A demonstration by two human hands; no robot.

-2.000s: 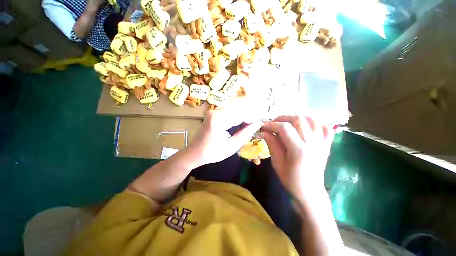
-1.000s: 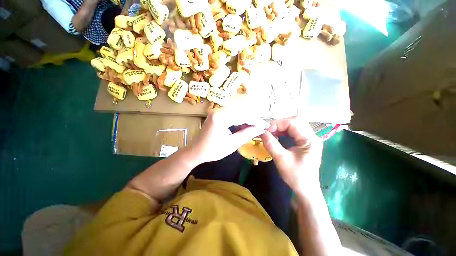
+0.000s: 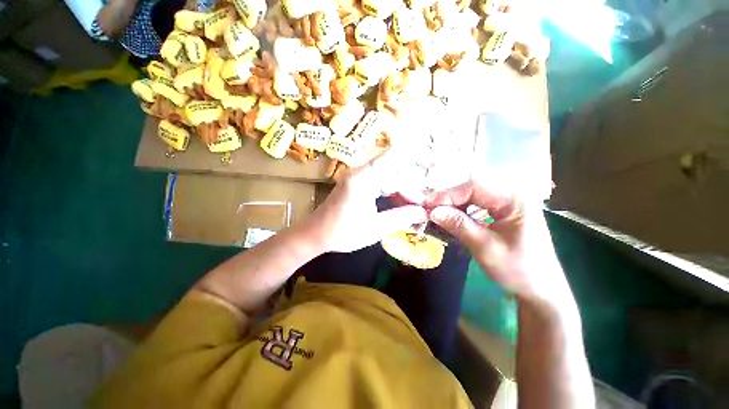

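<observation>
My left hand (image 3: 356,214) and my right hand (image 3: 494,232) meet fingertip to fingertip over my lap, at the table's near edge. A yellow plush pendant (image 3: 414,250) hangs below their fingertips. A small shiny metal piece (image 3: 421,231) shows at the pendant's top, just under the pinched fingers. Glare washes out the fingertips, so which fingers hold which part cannot be told exactly. Loose thin metal hardware (image 3: 429,152) lies on the bright board beyond the hands.
A big heap of plush pendants (image 3: 312,80) covers the cardboard tabletop (image 3: 256,163). Clear bags (image 3: 509,144) lie at the board's right. A small carton (image 3: 224,209) is below the table edge, a large carton (image 3: 647,152) at right. A person's arm (image 3: 117,16) shows at upper left.
My right hand and forearm have shifted right and turned, with the fingertips still meeting the left ones. The pendant hangs slightly further right. The table and heap have moved a little left in view.
</observation>
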